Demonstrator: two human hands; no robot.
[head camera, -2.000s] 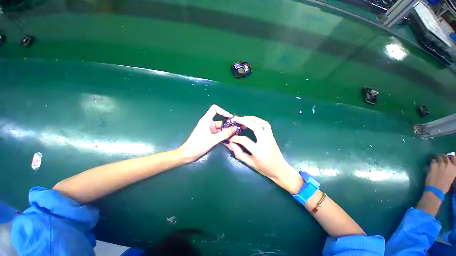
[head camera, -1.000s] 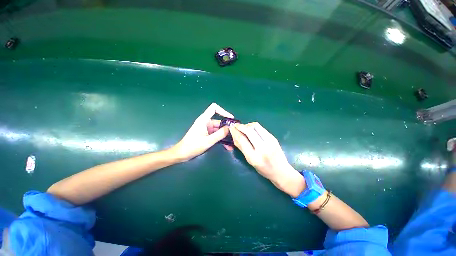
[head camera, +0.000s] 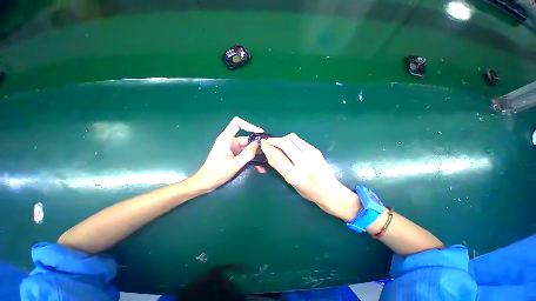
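A small black device unit (head camera: 258, 154) is held between both hands above the green worktop (head camera: 147, 235). My left hand (head camera: 224, 154) grips it from the left with thumb and fingers. My right hand (head camera: 301, 167) has its fingertips on the unit's upper right part. The fingers cover much of the unit, so its detail is hidden. A blue wrist strap (head camera: 368, 210) and a thin bead bracelet (head camera: 385, 223) are on my right wrist.
Black units sit on the green belt (head camera: 147, 41) beyond the worktop: one at upper centre (head camera: 236, 57), one at right (head camera: 416, 66), a smaller one farther right (head camera: 492, 76). A metal post (head camera: 517, 97) stands at right. A pale scrap (head camera: 39, 213) lies at left.
The belt units appear farther left and higher in the view. My right fingers have closed in over the held unit. The neighbour's hand at right has left the view.
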